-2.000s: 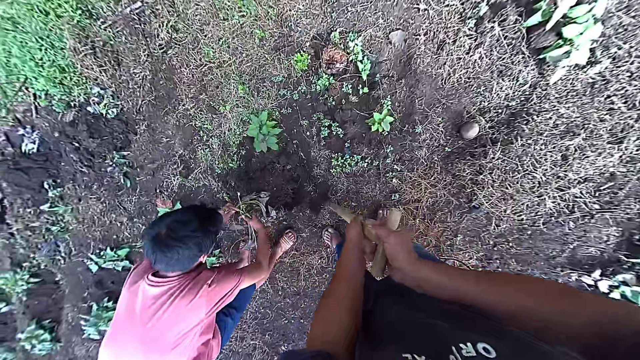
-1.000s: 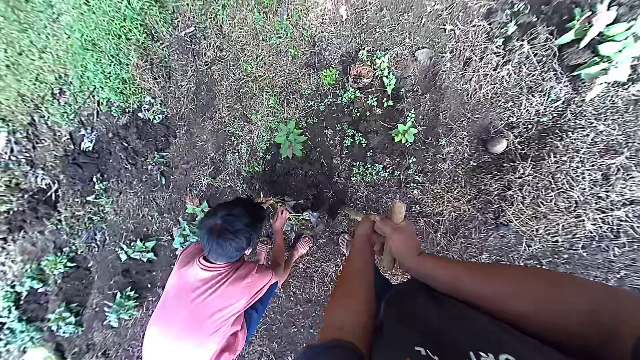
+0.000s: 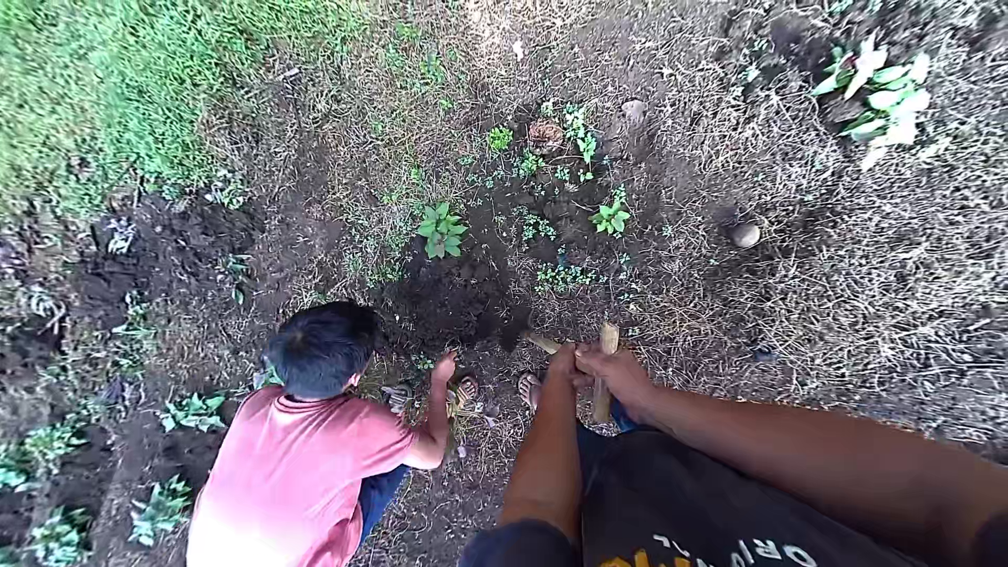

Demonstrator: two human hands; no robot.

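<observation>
My left hand and my right hand are closed together around the wooden handle of a digging tool, with a wooden crosspiece at its near end. The tool's dark blade meets loose dark soil just left of my hands. Left of me, a person in a pink shirt crouches with one hand held low over the ground by the soil. A leafy green plant stands just above the dug patch.
Smaller green plants grow above the soil. A round stone lies to the right, in dry grass. Pale-leaved plants stand at the upper right. Leafy plants line the lower left, with green grass at the upper left.
The crouching person's near hand has moved from the soil's edge to a spot lower beside it. Both my hands have stayed on the handle. The view has shifted somewhat.
</observation>
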